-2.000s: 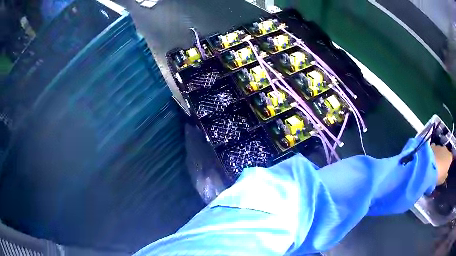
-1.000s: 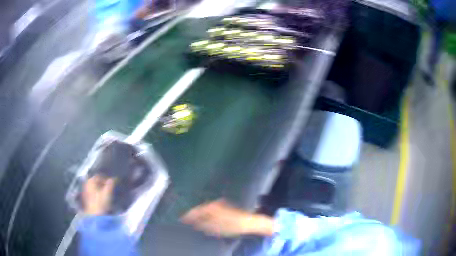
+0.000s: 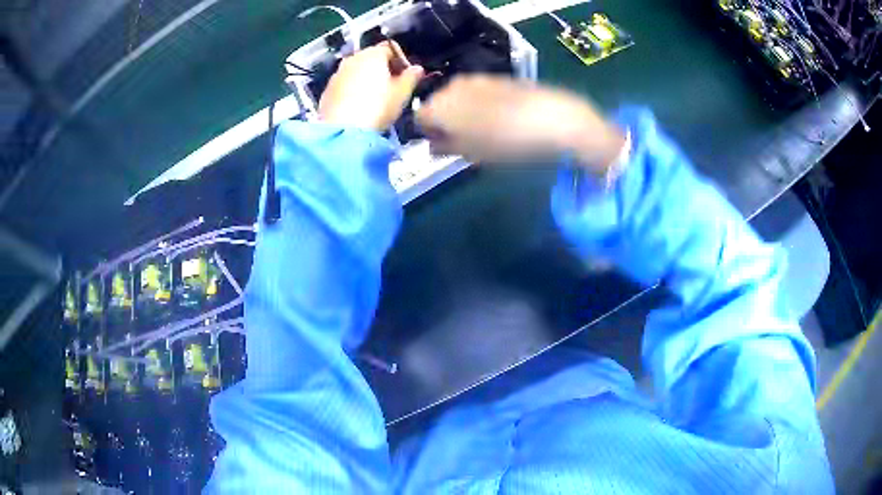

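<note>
The white housing [image 3: 525,60] with a black inner module [image 3: 469,41] lies on the green belt at the top centre. My left hand [image 3: 370,85] reaches into its near left part, with thumb and finger together at thin reddish wires [image 3: 398,56]. My right hand [image 3: 513,118] is blurred and lies over the housing's near right side, its fingertips beside the left ones. Whether it holds anything cannot be told. A short white lead [image 3: 327,12] curves out at the housing's far left edge.
A loose board [image 3: 597,39] lies on the belt right of the housing. A compartment tray with yellow-topped boards [image 3: 158,280] and pale ribbon cables is at lower left. More boards [image 3: 771,34] are at upper right. A white line [image 3: 208,153] and the curved belt edge [image 3: 542,350] also show.
The view has swung, and the housing now shows at the top centre. My right hand has come from beside the housing to its near side, close to my left hand. My left hand stays at the housing.
</note>
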